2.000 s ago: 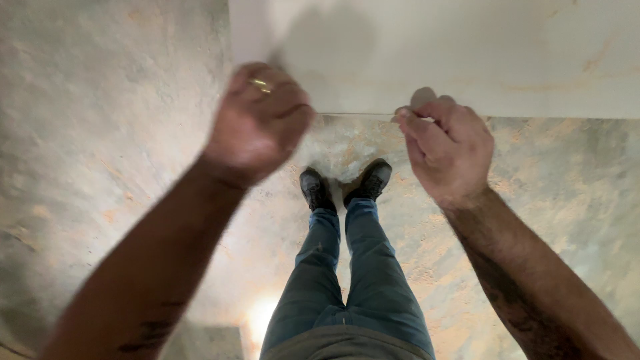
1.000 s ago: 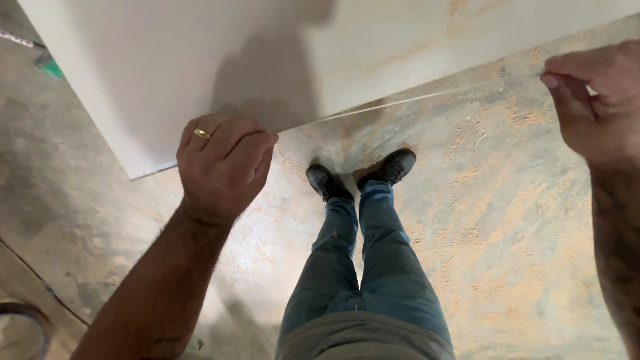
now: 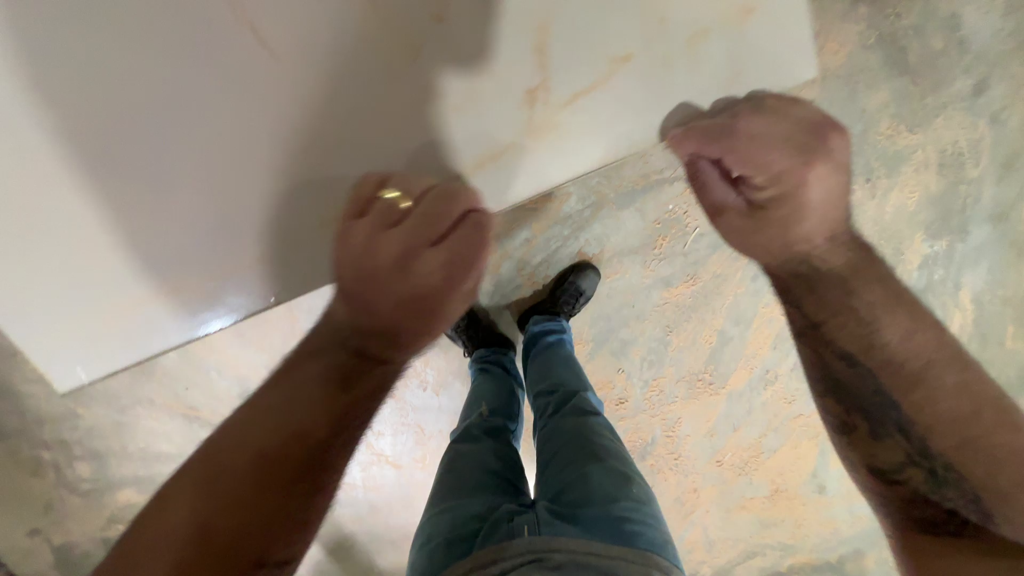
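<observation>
A large white panel with tan marble-like veins [image 3: 560, 88] fills the upper part of the head view, its near edge running slantwise. My left hand [image 3: 412, 264], with a gold ring, is curled in front of that edge. What lies inside its fingers is hidden. Farther right, my right hand [image 3: 768, 176] is also curled, with thumb and fingertips close to the same edge. Whether it holds anything cannot be made out. Both hands are slightly blurred, and no strip or cord shows clearly between them.
Below the panel is a mottled grey floor [image 3: 696, 400] with tan patches and small crumbs. My black shoes [image 3: 572, 288] stand close under the panel's near edge, between my hands. A dark shadow falls across the panel.
A thin pale strip stretched between my hands one second ago; it is no longer plain. My hands are nearer each other than then. The view has shifted over the panel.
</observation>
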